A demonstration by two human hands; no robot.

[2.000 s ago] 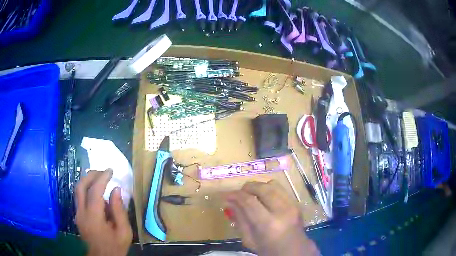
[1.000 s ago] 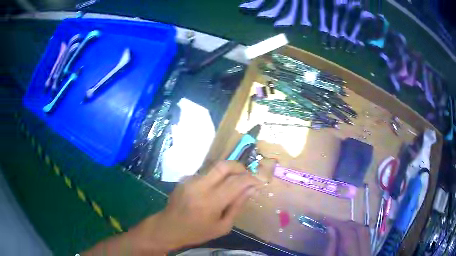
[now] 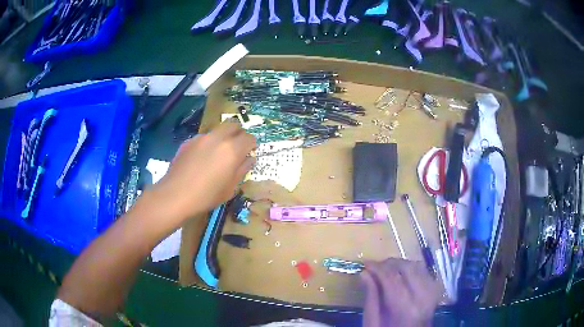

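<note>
My left hand (image 3: 221,156) reaches over the upper left of the tray, at the near edge of the pile of thin green circuit boards (image 3: 291,105); whether its fingertips grip anything is hidden. My right hand (image 3: 400,290) is at the tray's front edge, its fingertips at the dark end of a short green circuit board (image 3: 342,265); the grip is blurred. A red piece (image 3: 303,270) lies left of that board. The pink handle shell (image 3: 330,212) lies across the middle. The teal-and-black handle (image 3: 210,246) lies at the left, with a small wired part (image 3: 243,211) beside it.
A black block (image 3: 375,171), red-handled scissors (image 3: 435,172), a pen (image 3: 419,233) and a blue tool (image 3: 480,217) are in the cardboard tray (image 3: 410,73). A blue bin (image 3: 77,185) stands at left. Purple handles (image 3: 250,16) lie beyond the tray.
The view has swung back left since the last frame. My left hand has moved from near the teal handle up to the board pile. My right hand stays by the small board.
</note>
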